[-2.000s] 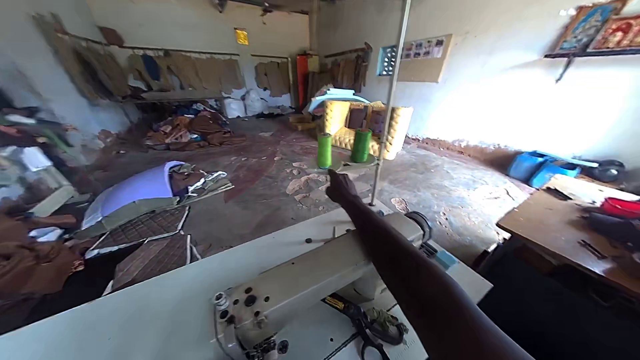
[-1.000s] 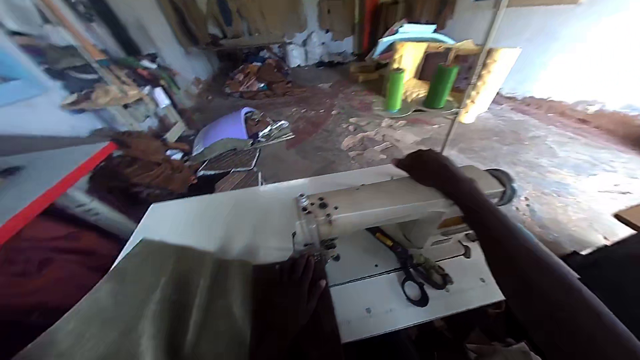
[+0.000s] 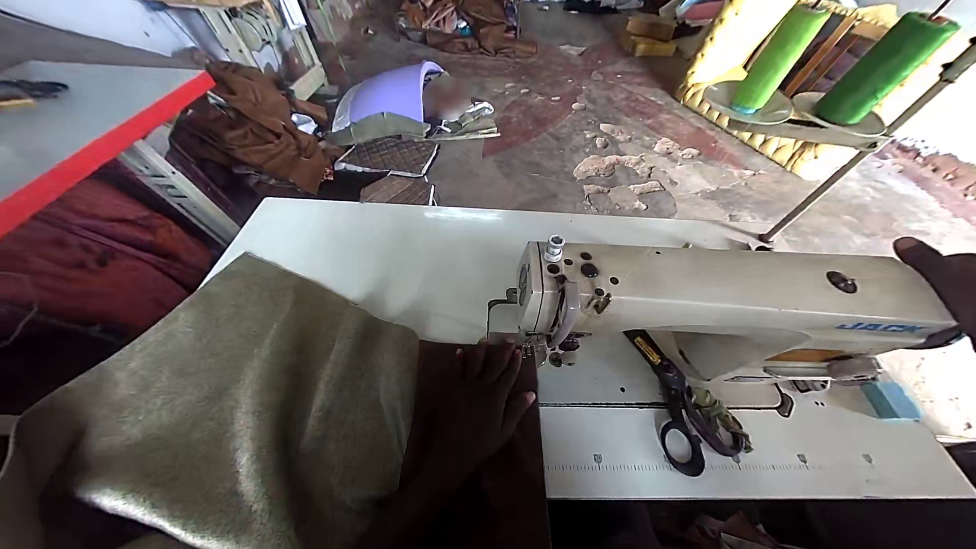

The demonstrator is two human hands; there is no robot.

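Note:
A Jack sewing machine stands on a white sewing table. Flat on dark brown fabric lies my left hand, its fingertips close to the needle and presser foot. Olive-green fabric covers the table's left part beside that hand. At the right edge, my right hand is on the machine's handwheel end, partly cut off by the frame; its grip is not clear. Black-handled scissors, with cloth wrapped round one handle, lie under the machine arm.
Two green thread cones stand on a metal thread stand behind the machine. A grey table with a red edge is at the left. Brown cloth and a purple-covered item lie on the floor beyond.
My right hand has moved from pointing near the thread cones, along the machine's top, to its right end. My left hand and the olive fabric, unseen two seconds ago, are in view. The view has tilted down.

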